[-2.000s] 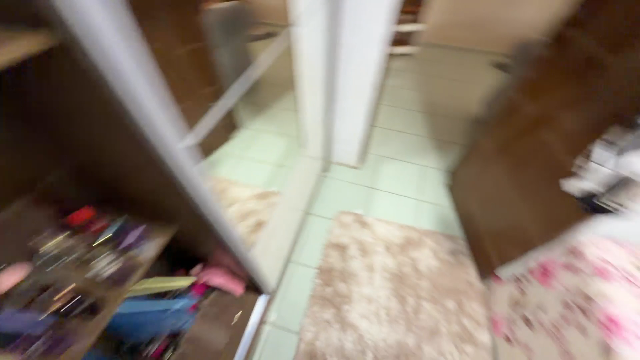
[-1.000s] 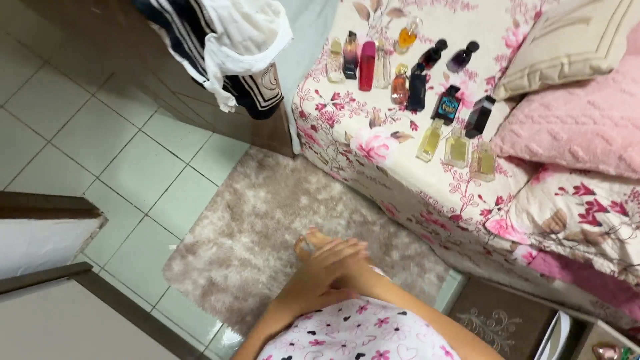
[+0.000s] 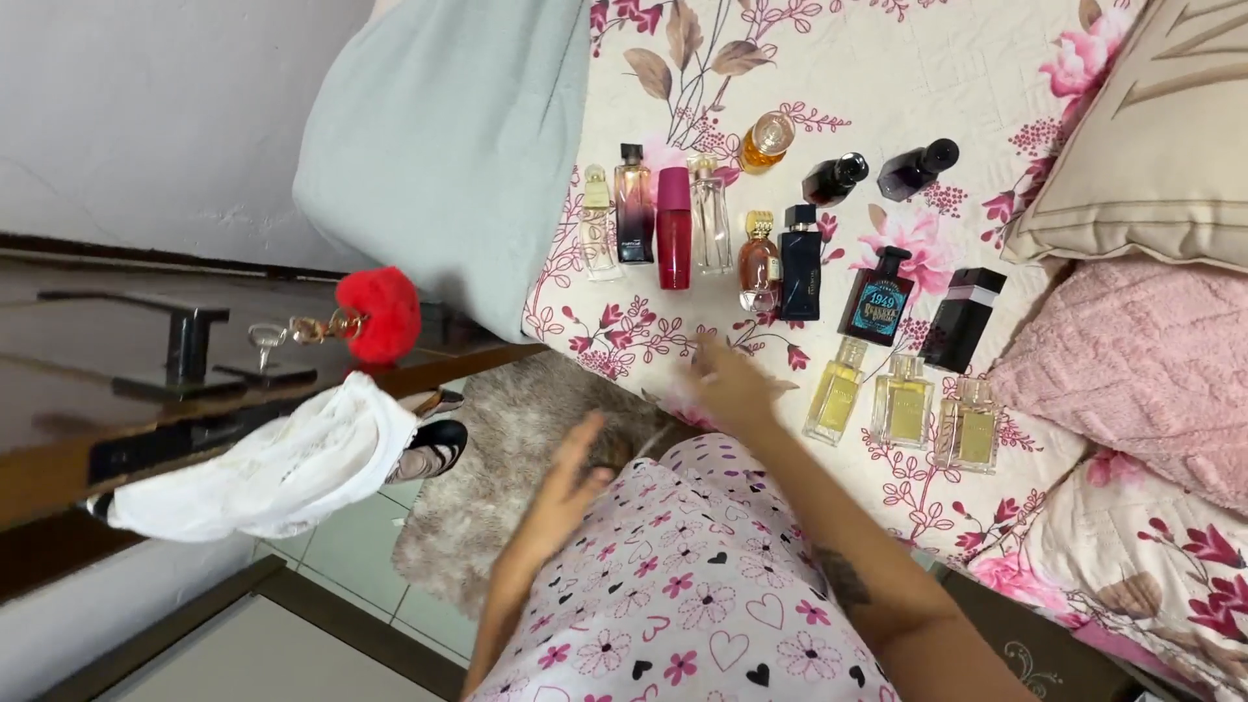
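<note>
My right hand [image 3: 731, 385], blurred and with nothing seen in it, is over the edge of the floral bedspread [image 3: 673, 385], below a dark blue perfume bottle [image 3: 800, 263] and an amber bottle with a gold cap [image 3: 759, 263]. Lower and to the left, my left hand [image 3: 568, 487] hangs empty beside my patterned clothing, fingers apart. Several perfume bottles lie or stand on the bed, among them a red one [image 3: 674, 234], a black one with a blue label [image 3: 877, 297] and a yellow glass one [image 3: 835, 392].
A beige cushion [image 3: 1141, 146] and a pink cushion [image 3: 1131, 370] lie at the right. At the left are a dark wooden door [image 3: 88, 341] with a handle, a key with a red heart-shaped fluffy keychain [image 3: 382, 314], and a white garment [image 3: 283, 468]. A shaggy rug [image 3: 487, 429] covers part of the tiled floor.
My hands were together one second ago and are now apart, the right one over the bed's edge. The view has moved nearer to the bed, and the door with the keychain has come into sight.
</note>
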